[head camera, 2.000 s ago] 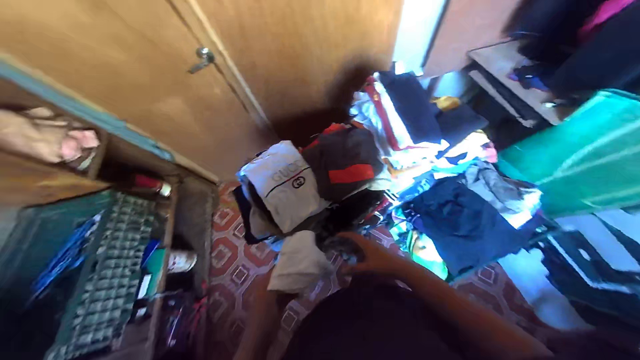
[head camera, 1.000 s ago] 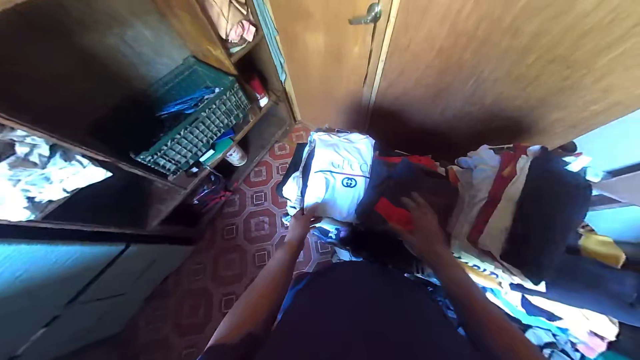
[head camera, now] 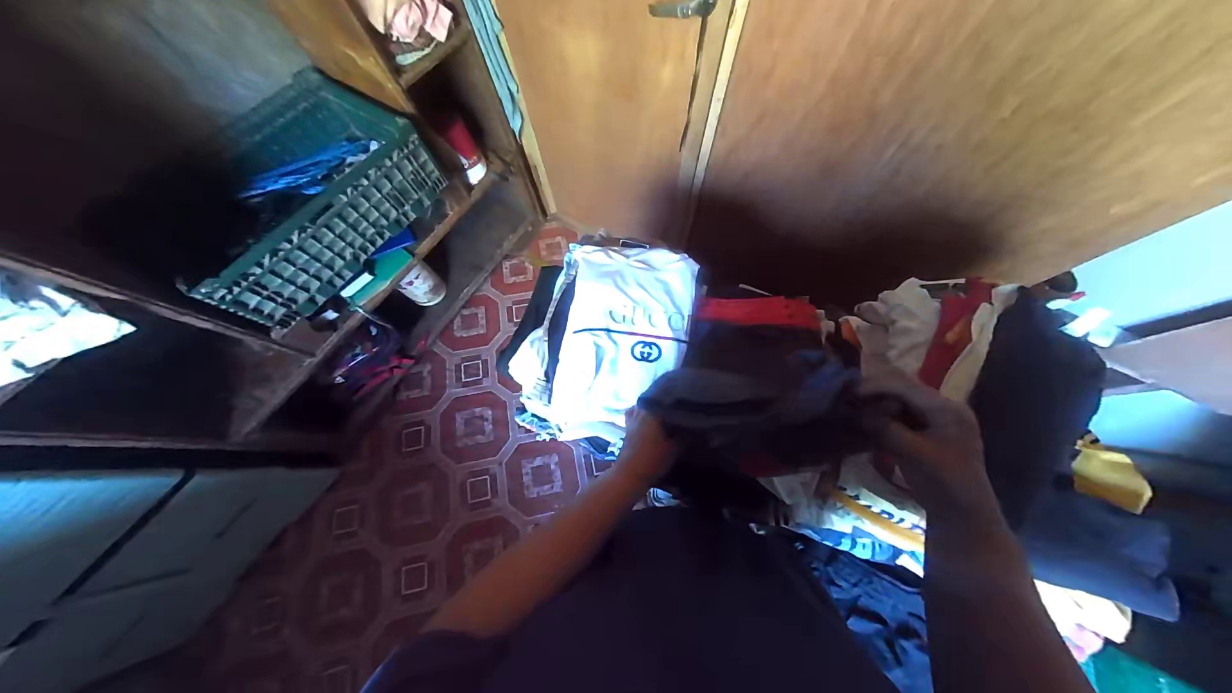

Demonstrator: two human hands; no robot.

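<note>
A dark garment [head camera: 751, 414], blurred by motion, is stretched between my two hands above the clothes. My left hand [head camera: 650, 448] grips its left end beside a pile topped by a folded white Gucci T-shirt [head camera: 626, 337]. At the garment's right end, my right hand [head camera: 914, 428] is closed on the cloth. Behind it lies a folded red garment [head camera: 760, 311]. To the right stands a stack of folded clothes with a black garment [head camera: 1035, 385] and white and red ones. The fingertips of both hands are partly hidden.
Wooden doors [head camera: 924, 125] rise behind the piles. A shelf on the left holds a green plastic crate [head camera: 318, 250], a white can [head camera: 422, 283] and a red bottle [head camera: 464, 146]. Patterned red floor tiles [head camera: 472, 423] show at centre left. A yellow cloth [head camera: 1112, 476] lies at right.
One second ago my left hand was at the white T-shirt's lower edge and my right hand over the dark and red clothes. Now both hold a dark garment raised between them.
</note>
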